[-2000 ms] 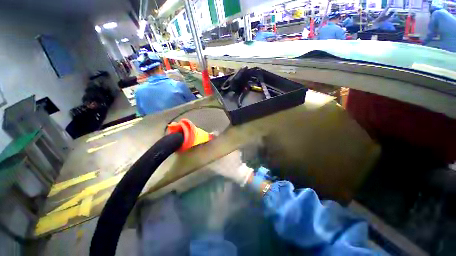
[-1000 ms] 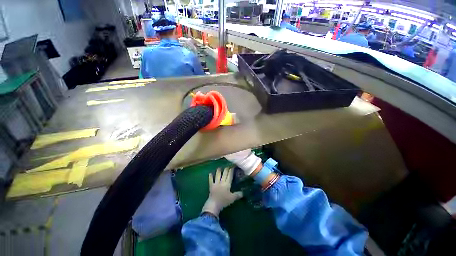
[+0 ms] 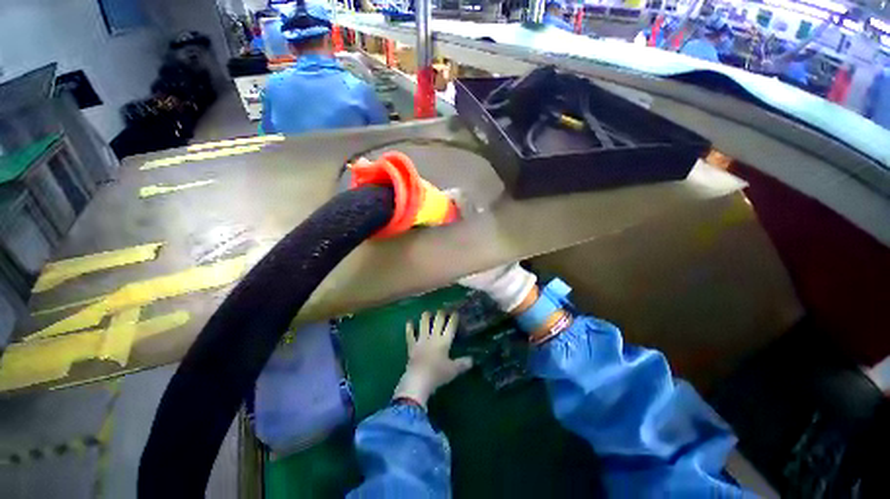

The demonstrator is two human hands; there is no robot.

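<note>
A dark green circuit board (image 3: 503, 356) lies on the green mat (image 3: 385, 336) below the shelf. My left hand (image 3: 430, 359), in a white glove, lies on the mat at the board's left side, fingers spread and empty. My right hand (image 3: 505, 285), gloved with a light blue wrist band, is at the board's upper edge; its fingers are hidden under the shelf edge, so what they hold cannot be seen. A thick black hose (image 3: 278, 302) arcs to an orange and yellow collar (image 3: 402, 198) on the shelf.
The shelf (image 3: 293, 210) with yellow tape spans above the mat. A black tray (image 3: 586, 136) with dark items stands on it. A grey-blue box (image 3: 301, 390) lies left of my left hand. A tan side panel (image 3: 673, 283) is at right. A person in blue (image 3: 322, 93) sits beyond the shelf.
Since a second ago the view has shifted slightly. My right hand has moved a little up and to the right along the shelf edge. My left hand stays flat with fingers spread.
</note>
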